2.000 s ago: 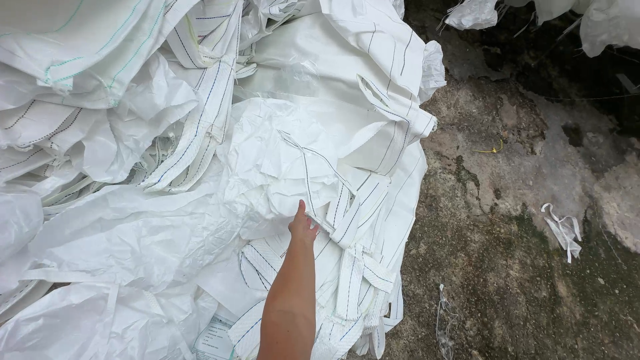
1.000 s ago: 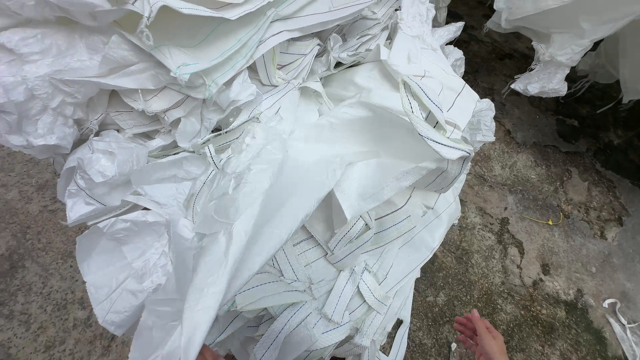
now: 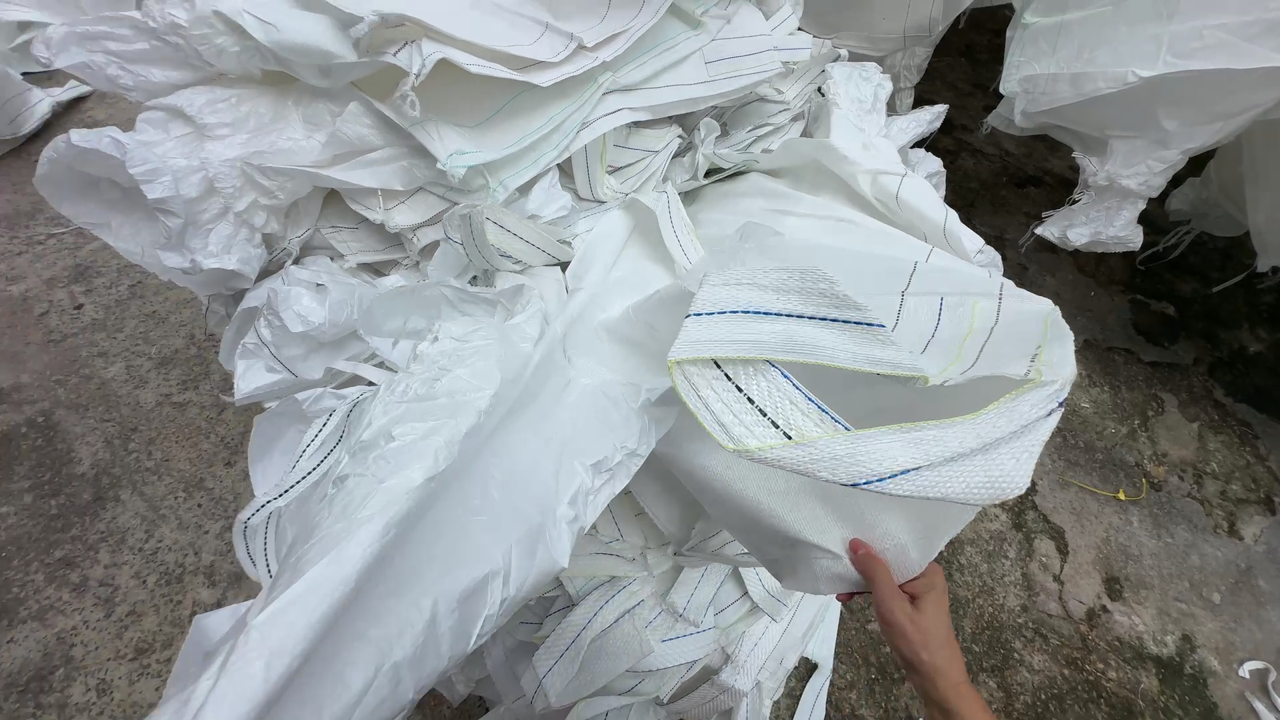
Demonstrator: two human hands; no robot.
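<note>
My right hand point(image 3: 905, 610), at the lower right, pinches the lower edge of a white woven plastic fabric piece point(image 3: 800, 515) between thumb and fingers. Above the hand a webbing loop point(image 3: 900, 465) with blue and black stitch lines and a yellow-green edge stands open on that piece. A long sheet of thin white plastic film point(image 3: 440, 510) stretches from the middle of the heap down to the lower left. Cut white strips with blue lines point(image 3: 640, 620) lie beneath, between film and fabric. My left hand is not in view.
Layered white woven bags point(image 3: 560, 100) are heaped at the top. More white bags point(image 3: 1130, 90) hang or lie at the upper right. Rough, stained concrete ground point(image 3: 120, 480) shows on both sides. A yellow string point(image 3: 1110, 490) and a white scrap point(image 3: 1258, 680) lie at the right.
My right hand, apart from the heap one second ago, now grips the fabric piece. The webbing loop is raised and spread. The film reaches farther to the lower left. The view has shifted.
</note>
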